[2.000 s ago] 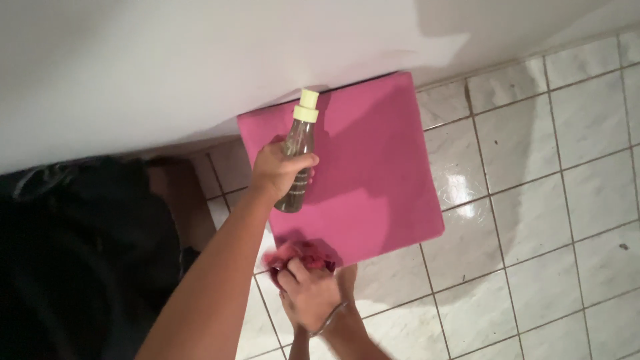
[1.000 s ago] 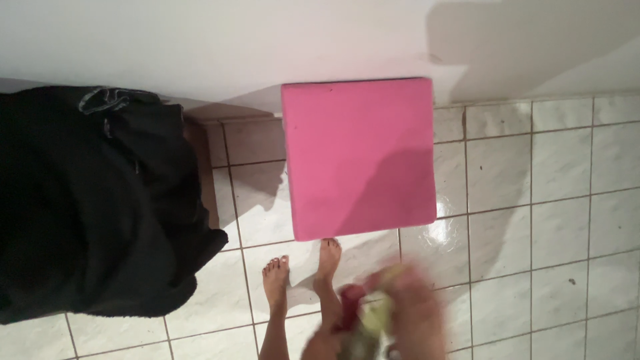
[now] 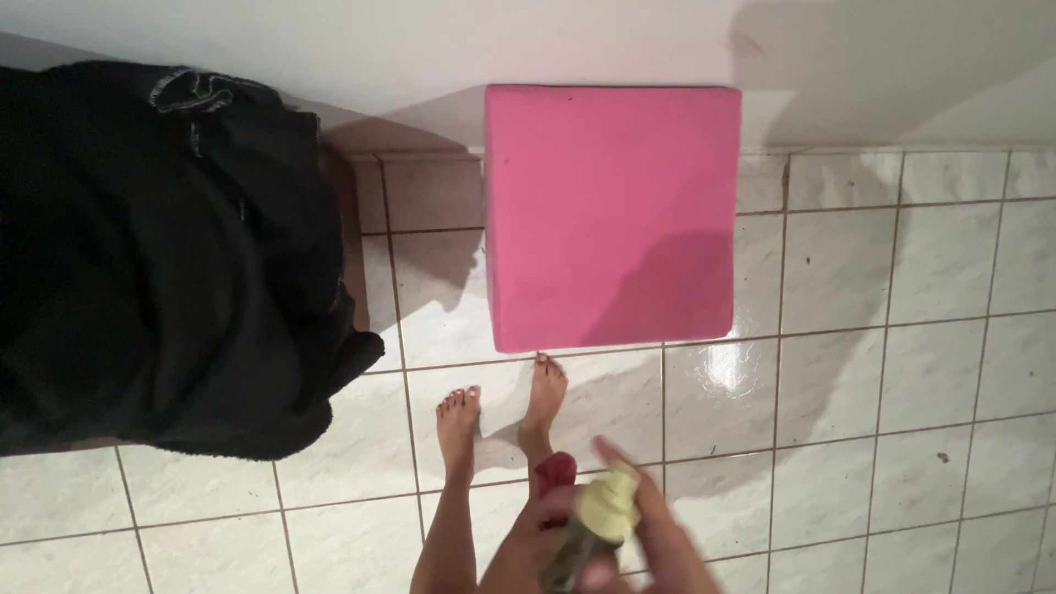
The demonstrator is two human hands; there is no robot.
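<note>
At the bottom of the head view both my hands are close together and blurred. My right hand (image 3: pixel 668 536) is around a dark bottle (image 3: pixel 569 557) with a pale yellow pump top (image 3: pixel 609 502), its thumb in front of the bottle and its index finger past the pump. Left of it, my left hand (image 3: pixel 520 549) has its fingers over a crumpled dark red cloth (image 3: pixel 556 472), close against the bottle. Blur hides exactly where the fingers meet cloth and bottle. Above them a pink square-topped block (image 3: pixel 615 214) stands by the wall.
Black fabric (image 3: pixel 165 272) lies draped over a brown piece of furniture (image 3: pixel 342 231) at left. My bare feet (image 3: pixel 458 412) are on the white tiled floor (image 3: pixel 841 272), below the block. A pale wall (image 3: pixel 396 58) runs along the top.
The bottle and my hands have moved away from the block to the bottom of the view. The bottle was in my left hand and the red cloth in my right. The view has shifted and turned.
</note>
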